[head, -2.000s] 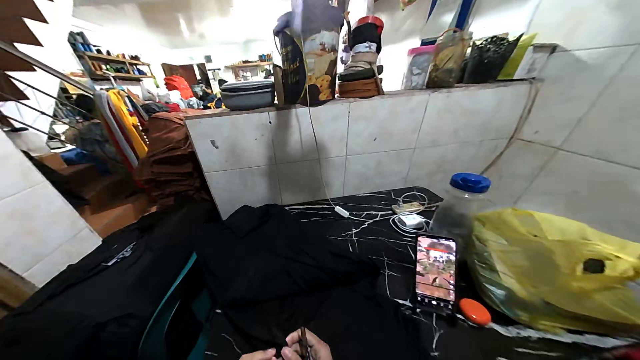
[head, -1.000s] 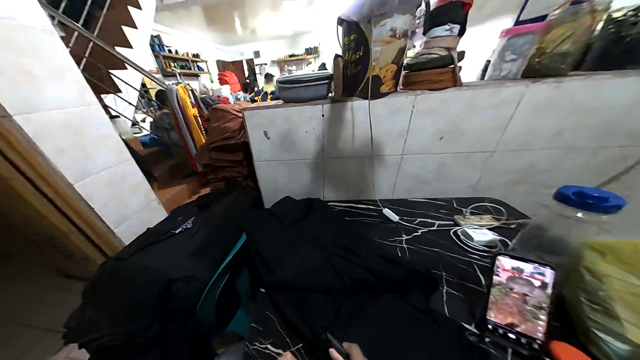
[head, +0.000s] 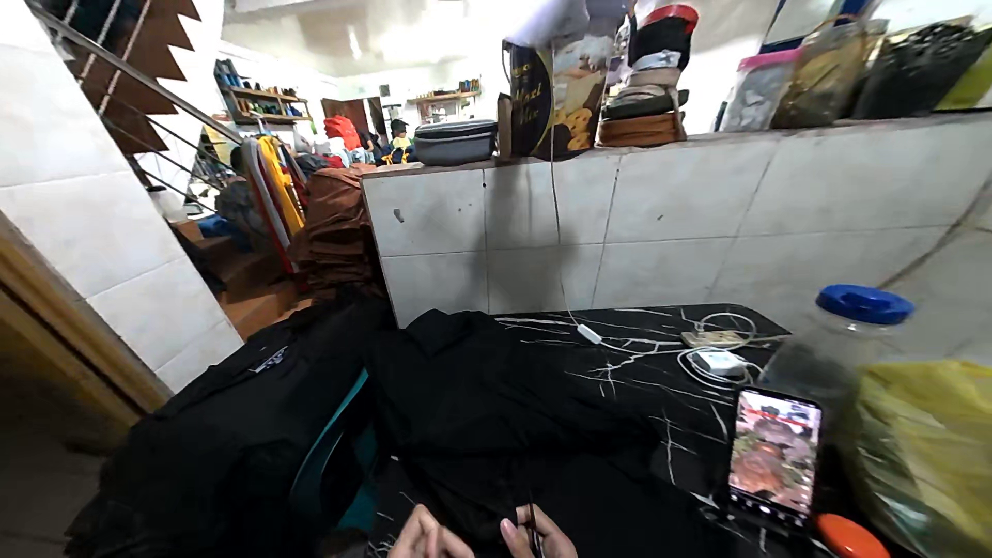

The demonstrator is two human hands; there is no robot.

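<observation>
A black cloth garment [head: 480,395] lies spread over the black marble-patterned table. At the bottom edge of the view my right hand [head: 542,535] holds a thin dark pointed tool [head: 532,515], perhaps thread snips, upright between thumb and fingers. My left hand [head: 428,535] is just left of it, with its fingers bent together at the near part of the garment; whether it pinches the cloth cannot be made out. More black garments [head: 225,418], one with a pale print, are heaped at the left over a teal chair [head: 329,442].
A lit phone [head: 775,449] stands at the right, near an orange lid [head: 851,536], a blue-lidded plastic jar [head: 821,349] and a yellow plastic bag [head: 926,434]. White cables and a charger [head: 719,362] lie behind. A tiled half wall [head: 666,209] bounds the table's back.
The view has swung left. My left hand, at the lower left beside the heaped garments or barely in view one second ago, is now plainly seen near my right hand.
</observation>
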